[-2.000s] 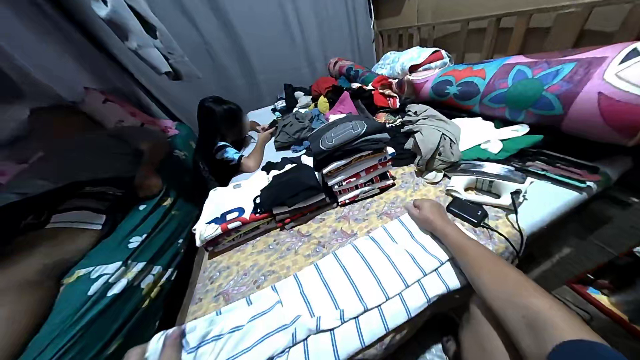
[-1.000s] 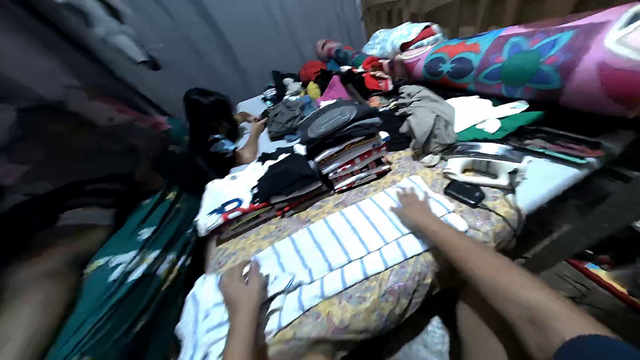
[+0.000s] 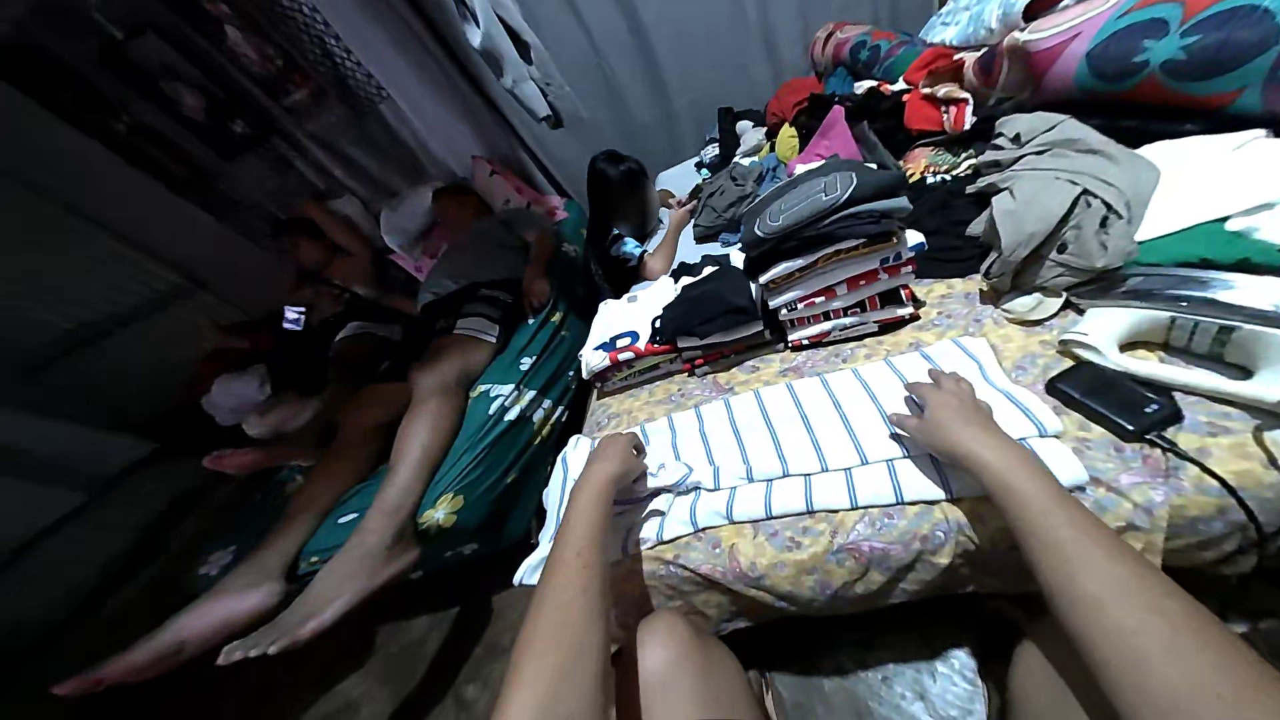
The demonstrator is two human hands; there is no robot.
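A white cloth with blue stripes (image 3: 780, 430) lies folded lengthwise on a yellow patterned cover (image 3: 800, 560). My left hand (image 3: 617, 462) is on its left part, fingers curled where the cloth bunches; whether they pinch it cannot be told. Past that hand, the cloth's left end hangs toward the edge of the surface. My right hand (image 3: 945, 415) rests on the right part, palm down with fingers spread. To the right of the cloth are a white clothes iron (image 3: 1150, 345) and a black power adapter (image 3: 1115, 400) with a cord.
Behind the cloth stand stacks of folded clothes (image 3: 840, 270). Farther back are a heap of loose clothes (image 3: 740, 195), a grey-brown garment (image 3: 1060, 200) and a rolled colourful mat (image 3: 1180, 60). A person (image 3: 625, 220) sits behind the stacks; other people recline at left on a green flowered sheet (image 3: 520, 400).
My left hand, at the cloth's far left end two seconds ago, is now farther in along it. My right hand has moved from the cloth's right edge onto its striped surface. The view has turned left.
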